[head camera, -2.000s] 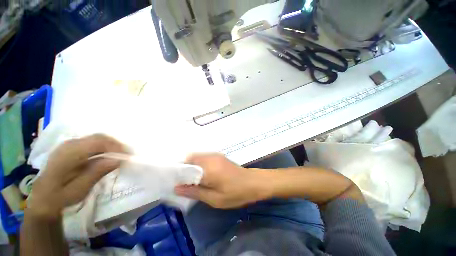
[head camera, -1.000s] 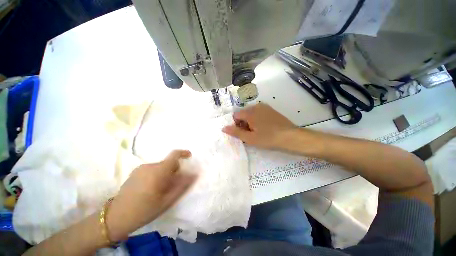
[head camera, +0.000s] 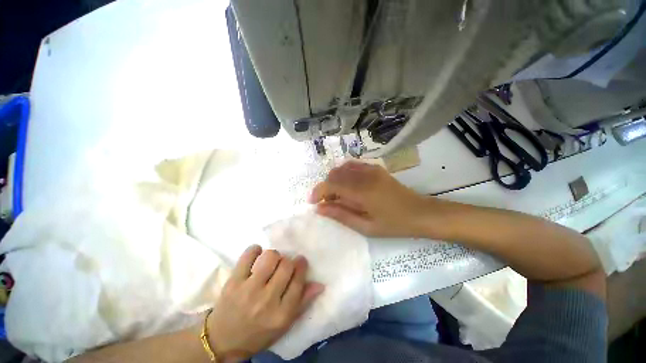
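White and cream cloth (head camera: 127, 262) lies crumpled over the left and front of the table, its front end hanging past the edge near my lap. My right hand (head camera: 368, 198) holds the cloth by its fingertips just in front of the presser foot (head camera: 320, 147). My left hand (head camera: 265, 298) lies on the cloth nearer to me, fingers bent and gripping a fold of it. The cloth near the needle is overexposed, so its edges there are hard to see.
The sewing machine head (head camera: 333, 64) hangs over the work. Black-handled shears (head camera: 513, 149) lie right of it, with a small brown square (head camera: 579, 188) and a printed ruler (head camera: 425, 259) along the front. A blue bin (head camera: 21, 149) stands at left. White cloth (head camera: 496, 305) lies below the table.
The cloth piece came from between my hands onto the table, up to the presser foot. Since a second ago my left hand has closed on it nearer my lap. The view moved closer to the machine.
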